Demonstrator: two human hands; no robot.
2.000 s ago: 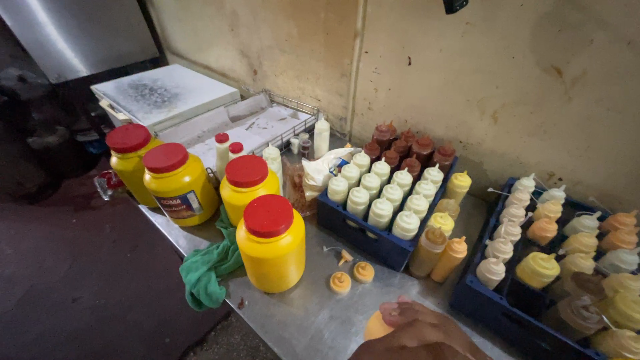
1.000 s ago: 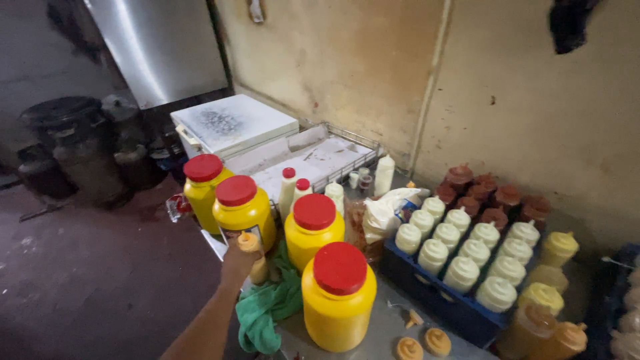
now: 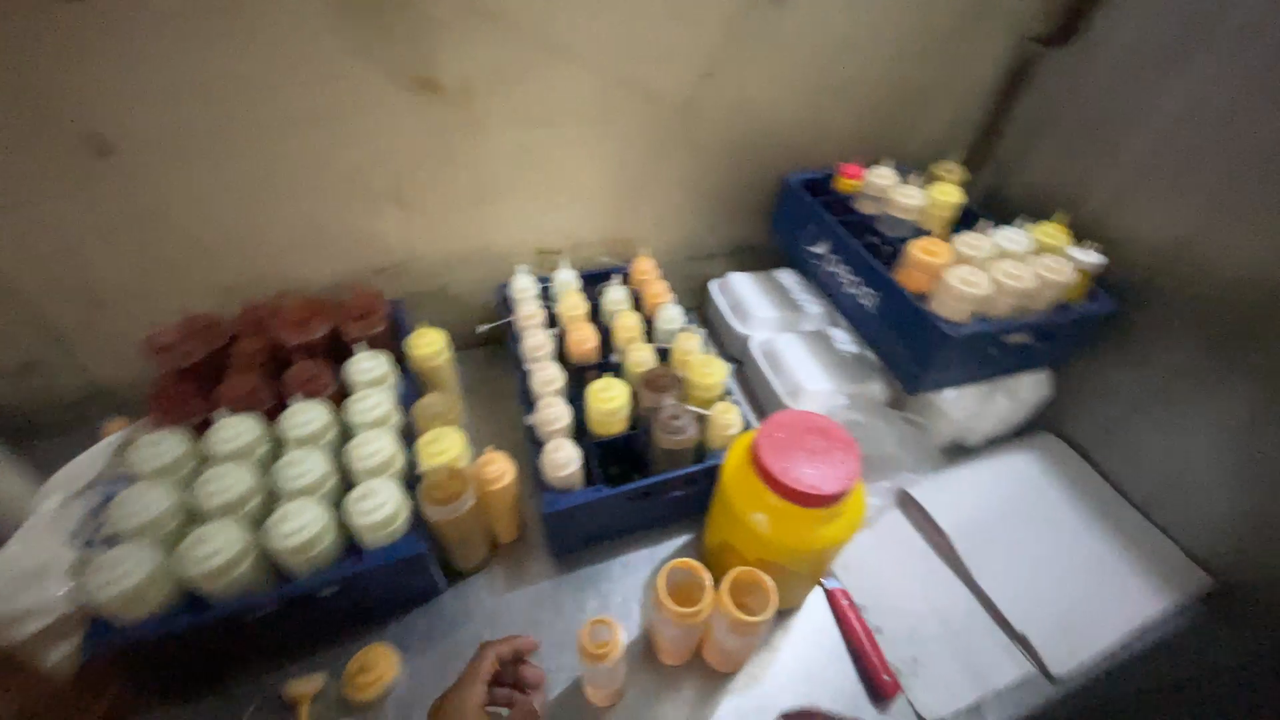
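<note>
My left hand is at the bottom edge with its fingers loosely curled and nothing seen in it. Just right of it stands a small clear squeeze bottle with an orange neck. Two wider bottles with open orange rims stand close together farther right, in front of a yellow jar with a red lid. Left of the hand lie an orange nozzle cap and a smaller nozzle piece. A blurred sliver at the bottom edge may be my right hand; its fingers are hidden.
Blue crates of filled squeeze bottles line the wall. White foam boxes sit beside a third crate. A red-handled knife and a long blade lie at right, the blade on a white board.
The view has swung far right. My left hand held an orange-capped bottle near the yellow jars one second ago; no bottle is seen in it now.
</note>
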